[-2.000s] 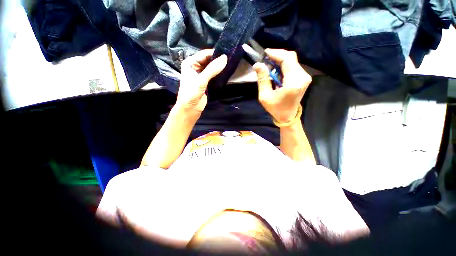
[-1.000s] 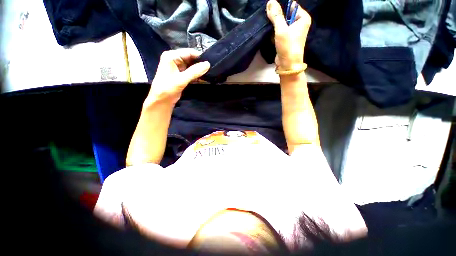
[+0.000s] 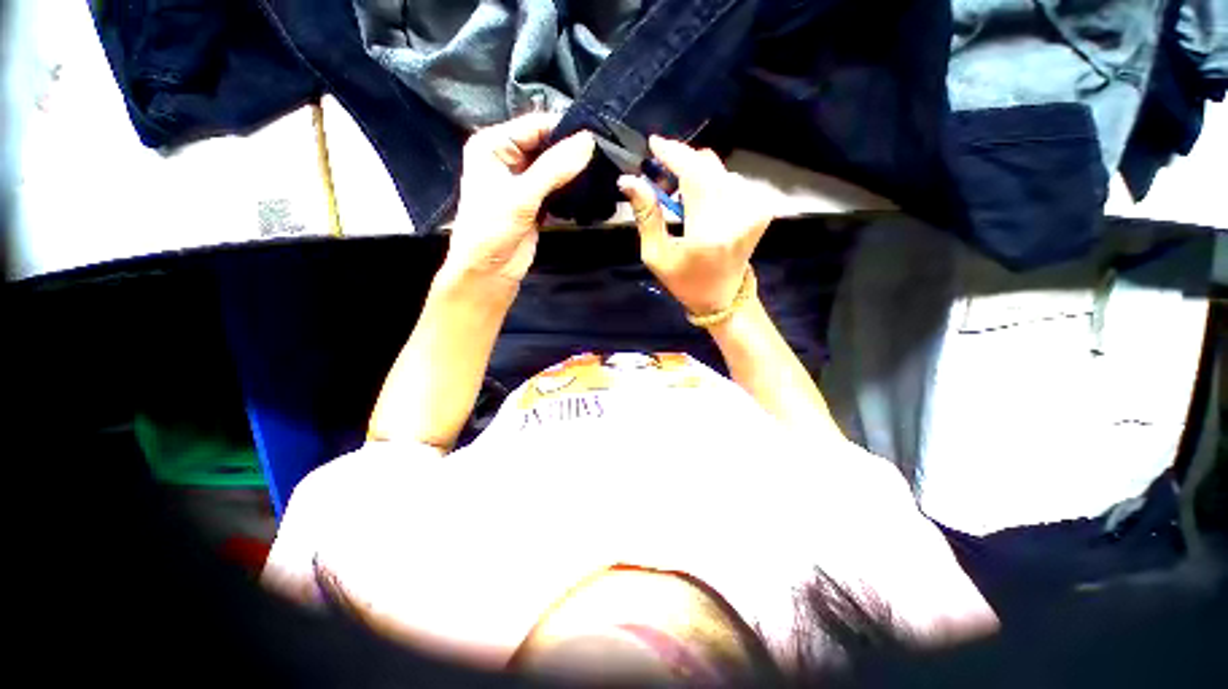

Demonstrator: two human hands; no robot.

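A dark navy stitched denim strip (image 3: 640, 61), perhaps a waistband, runs diagonally from the top down to my left hand (image 3: 509, 202), which pinches its lower end near the table's front edge. My right hand (image 3: 700, 229) holds thread snips (image 3: 625, 146) with a blue handle. Their silvery blades point up and left and lie close to the strip beside my left fingertips; whether they touch it I cannot tell. The grey-blue inside of the denim (image 3: 465, 61) lies bunched behind my left hand. Thread ends are too small to make out.
Dark denim with a squared panel (image 3: 1026, 175) hangs over the white table's (image 3: 162, 202) front edge at the right. More dark cloth (image 3: 189, 74) lies at the upper left. A green crate (image 3: 202, 451) stands low left; a pale panel (image 3: 1064, 404) is at the right.
My right hand has come down from the strip's upper part, with the snips now beside my left fingertips. My left hand has moved slightly right and up. The strip is less stretched out.
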